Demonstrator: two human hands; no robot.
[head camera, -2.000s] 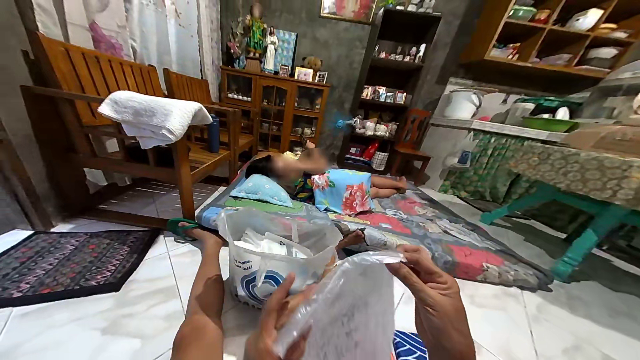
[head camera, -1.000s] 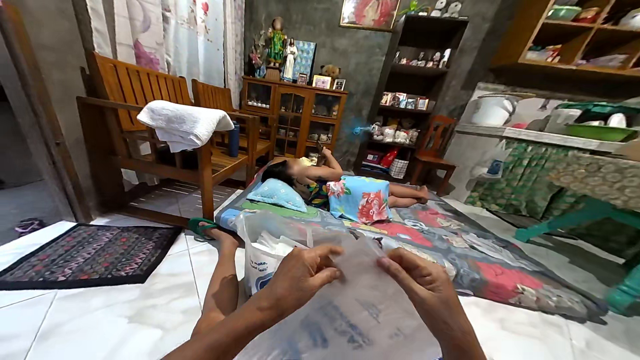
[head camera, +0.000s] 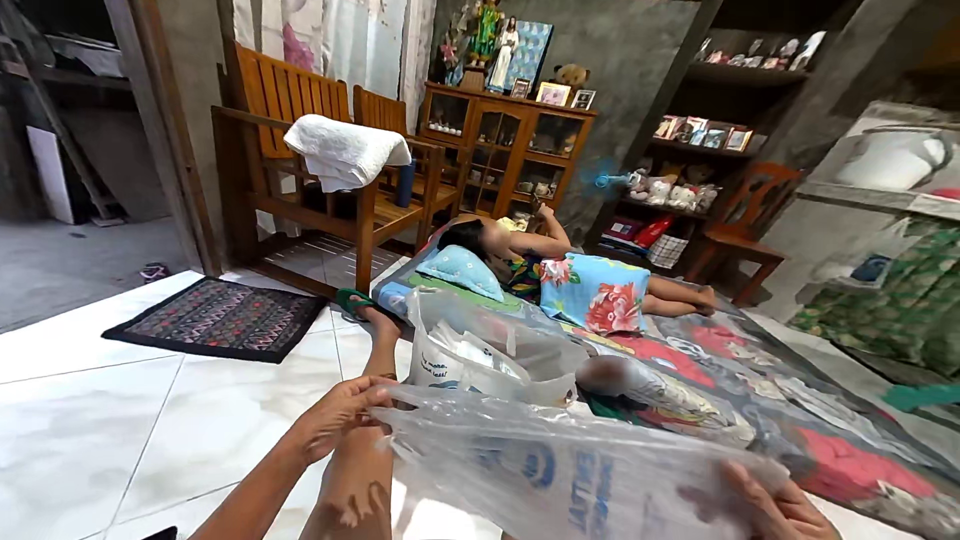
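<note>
A translucent plastic bag with blue print (head camera: 570, 465) is stretched sideways between my two hands, low in the view. My left hand (head camera: 341, 416) pinches its upper left corner between thumb and fingers. At the lower right my right hand (head camera: 772, 502) grips the other end, with some fingers seen blurred through the plastic. Just beyond the stretched bag, a white plastic bag bearing print (head camera: 450, 360) stands upright on the floor, its mouth gaping, with folded white plastic (head camera: 480, 352) inside. My bare leg and a foot in a green flip-flop are to its left.
A person lies on a patterned floor mattress (head camera: 705, 345), beside a light blue pillow (head camera: 461, 271) and under a floral cloth (head camera: 596, 292). A dark woven mat (head camera: 217, 319) lies at left, near a wooden bench (head camera: 364, 240) with a white towel (head camera: 345, 150) on its armrest.
My hands have moved far apart, pulling the bag out wide between them; one second ago they were close together at its top edge. The view has swung left.
</note>
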